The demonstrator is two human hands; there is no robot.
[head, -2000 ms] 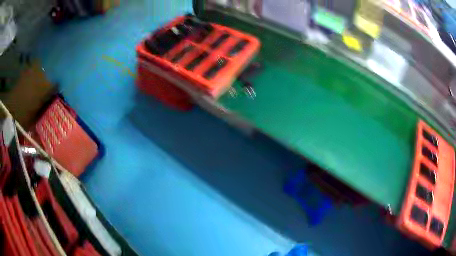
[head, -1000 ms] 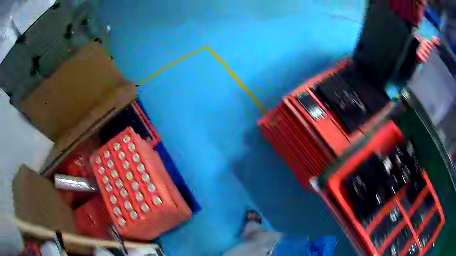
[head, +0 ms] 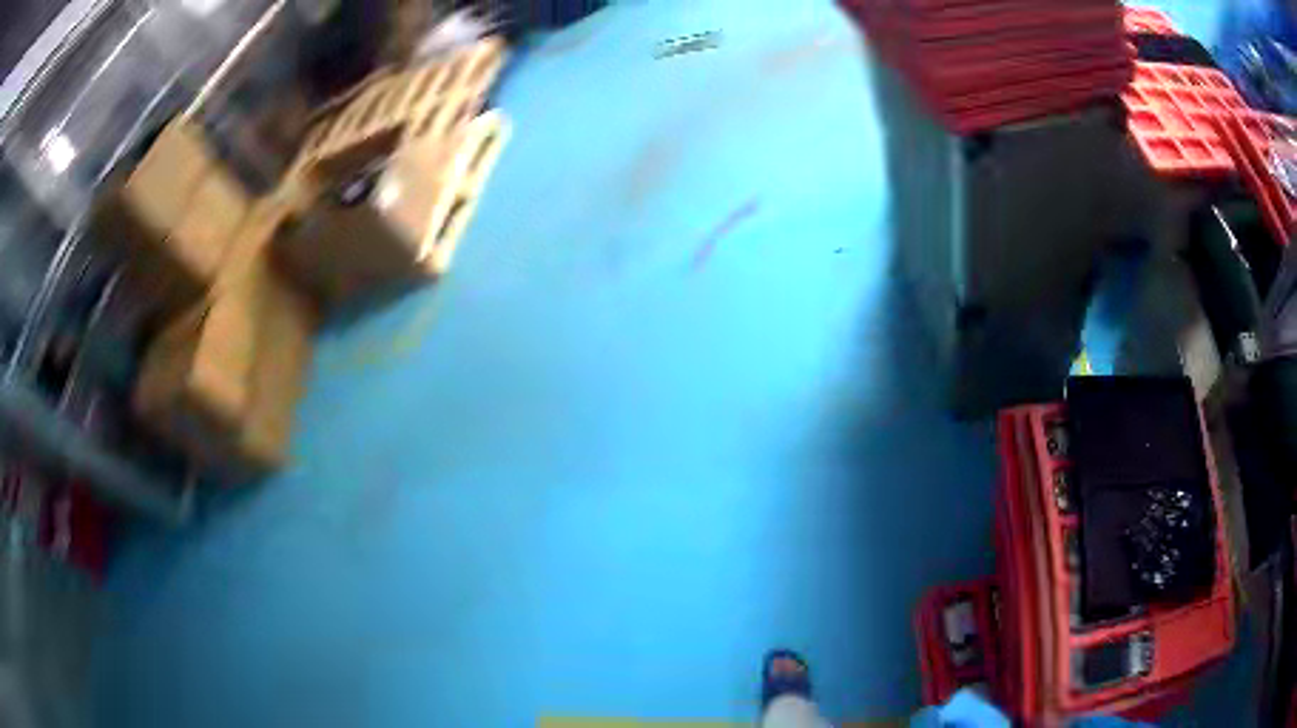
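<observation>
Neither of my hands shows clearly. A light blue patch is at the bottom edge, cut off; I cannot tell if it is a sleeve or a glove. Nearest on the right is a stack of red-orange trays. A flat black piece lies on top, with small shiny bits on it. A dark phone-like slab sits in the top tray's near pocket. A smaller red tray stands beside the stack, lower down.
A foot shows on the blue floor. A grey cabinet bears stacked red trays. Brown cartons and a wooden pallet stand at the left. More orange trays are at the upper right.
The view has moved forward along the blue floor. The green bench and the box with the dotted orange tray have left the picture. Cartons, pallet and grey cabinet have come into view.
</observation>
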